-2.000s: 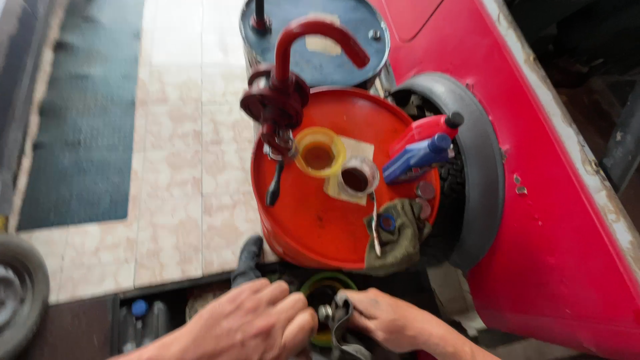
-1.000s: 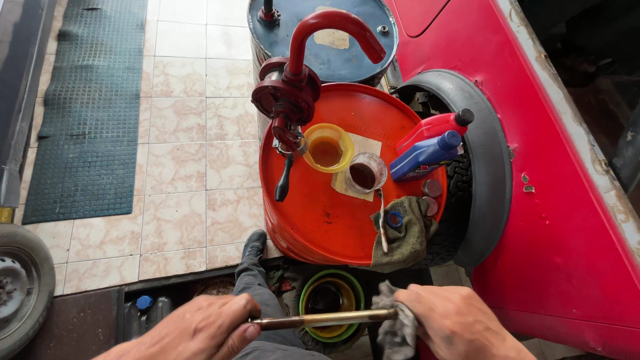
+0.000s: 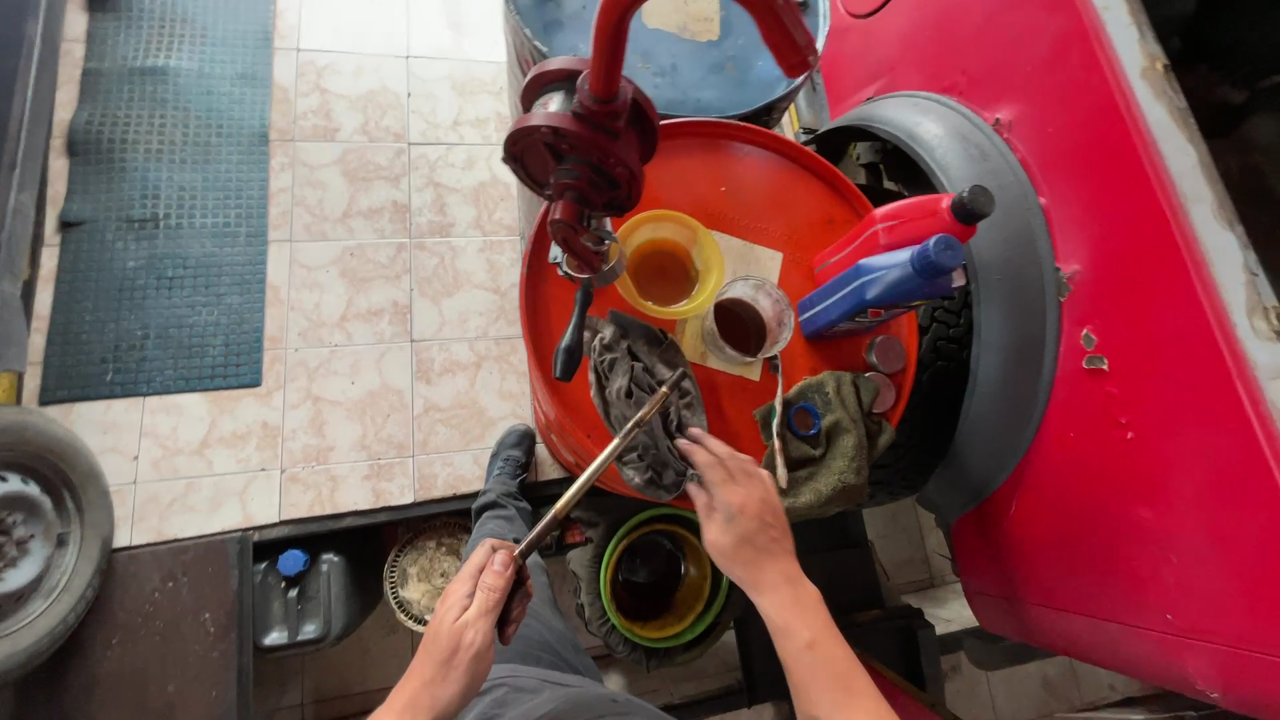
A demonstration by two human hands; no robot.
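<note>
My left hand (image 3: pixel 480 595) grips the lower end of a thin metal rod (image 3: pixel 600 462), which slants up to the right over a crumpled grey rag (image 3: pixel 650 400). The rag lies on the front of a red drum (image 3: pixel 560 410). My right hand (image 3: pixel 735 505) is at the rag's lower right edge, fingers apart, holding nothing; whether the fingertips touch the rag is unclear. Behind stand a yellow bowl (image 3: pixel 670 265) of amber liquid and a clear cup (image 3: pixel 750 318) of dark liquid. A brush (image 3: pixel 778 425) rests on a green cloth (image 3: pixel 835 445) with a blue cap (image 3: pixel 804 420).
A red hand pump (image 3: pixel 582 130) rises at the drum's left, before a blue drum (image 3: pixel 700 80). Blue (image 3: pixel 880 285) and red (image 3: pixel 895 230) bottles stand by the red car body (image 3: pixel 1020 440). Nested basins (image 3: pixel 665 575) sit below; a loose wheel (image 3: pixel 40 540) is at left.
The grey rag, in my right hand a second ago, now lies on the red drum, let go. The rod has tilted from level to a steep slant, still in my left hand.
</note>
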